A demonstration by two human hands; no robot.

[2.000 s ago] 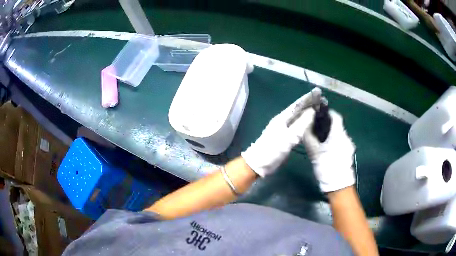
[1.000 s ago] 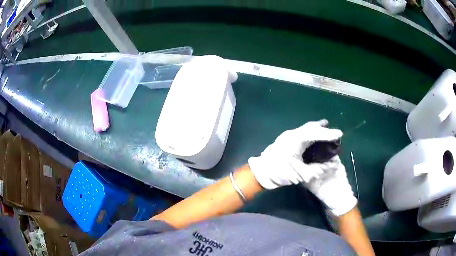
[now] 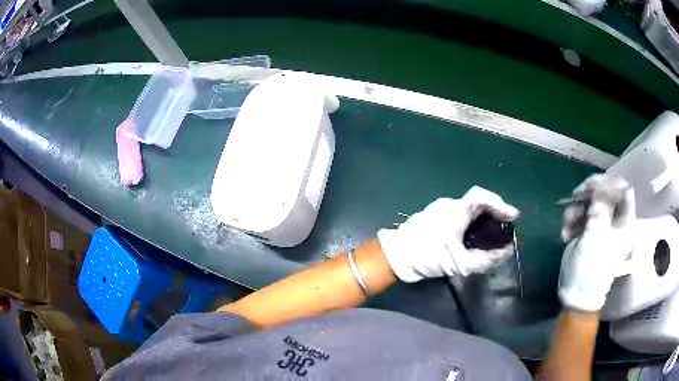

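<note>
My left hand (image 3: 450, 238), in a white glove, is closed around the black electric screwdriver (image 3: 488, 232), whose end faces up; its cord hangs below. My right hand (image 3: 599, 242), also gloved, is at the right, in front of the white housings and apart from the screwdriver. Its fingers are blurred and bent together; a thin dark line shows at the fingertips, and I cannot tell whether it is a held bit. A white appliance housing (image 3: 272, 160) lies left of my hands on the green bench (image 3: 402, 156).
A clear plastic box (image 3: 165, 108), its clear lid (image 3: 223, 100) and a pink block (image 3: 129, 156) lie at the left. More white housings (image 3: 655, 167) stand at the right edge. A pale rail (image 3: 447, 110) runs behind. A blue stool (image 3: 108, 279) and cartons (image 3: 26, 245) are below left.
My right hand has left the screwdriver and moved right, towards the white housings. My left hand keeps hold of the screwdriver. The camera view has shifted, so the bench items appear further left.
</note>
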